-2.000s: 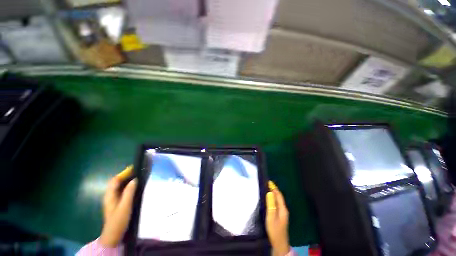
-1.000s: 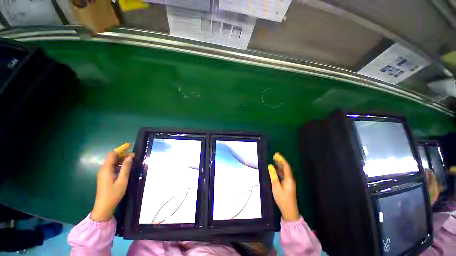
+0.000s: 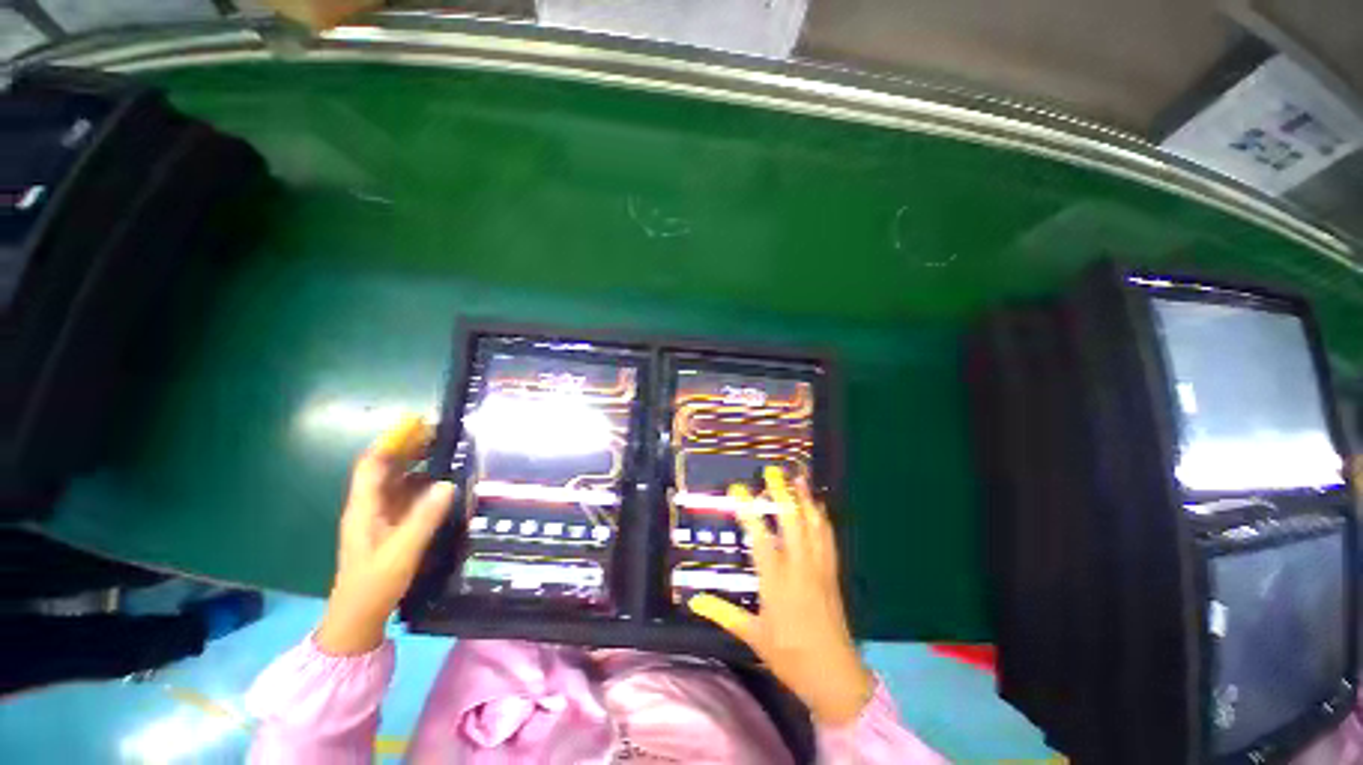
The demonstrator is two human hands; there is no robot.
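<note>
A black two-pocket tray lies at the green bench's front edge. It holds a left tablet and a right tablet, side by side. Both screens are lit dark with orange lines and rows of icons; lamp glare covers part of the left one. My left hand is at the tray's left rim, thumb and fingers apart; whether it grips the rim is unclear. My right hand is spread over the right tablet, yellow-capped fingertips over its screen, holding nothing. Yellow caps also show on my left fingertips.
A tray stack stands to the right, with two dark, mirror-like tablets on top. Another black stack stands far left. Behind the green bench are a metal rail and papers. Dark-clothed legs show at lower left; part of a person shows at the right edge.
The screens went from white pictures with thin lines to dark pages with icons. My right hand moved left from beside the tray onto the right tablet. The whole view shifted.
</note>
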